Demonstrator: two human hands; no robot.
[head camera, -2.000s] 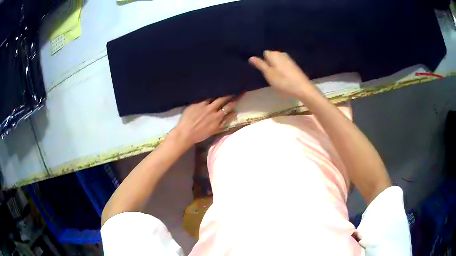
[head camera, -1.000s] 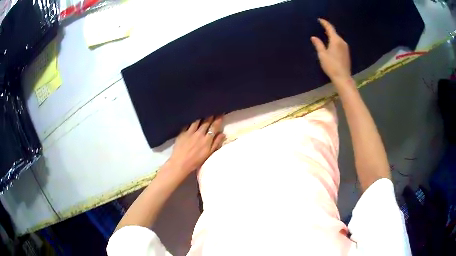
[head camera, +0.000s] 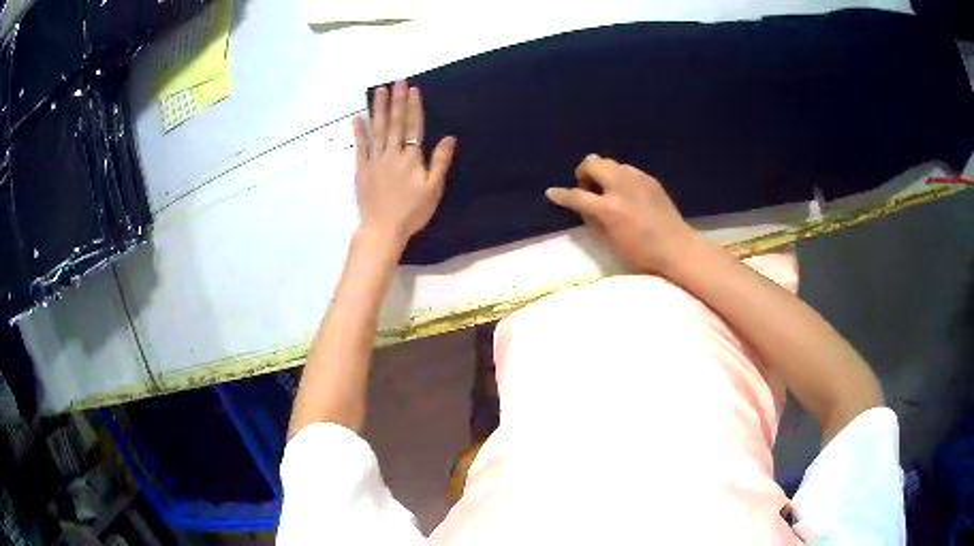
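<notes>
A long matt black garment (head camera: 684, 107) lies flat on the white table (head camera: 246, 277), running from the middle to the right. My left hand (head camera: 401, 171) lies flat on its left end with the fingers slightly spread; a ring shows on one finger. My right hand (head camera: 625, 208) rests over the garment's lower part near the front edge, fingers partly curled and thumb apart. It does not visibly grip the cloth.
Shiny bagged black garments (head camera: 75, 171) lie at the left. A yellow label sheet (head camera: 198, 64) is beside them, and another sheet (head camera: 358, 11) is at the far edge. A red strip (head camera: 946, 180) is at the right table edge. A blue crate (head camera: 230, 517) is under the table.
My left hand has moved from the garment's front edge up onto its left end. My right hand has moved left and nearer the front edge. The camera view has shifted.
</notes>
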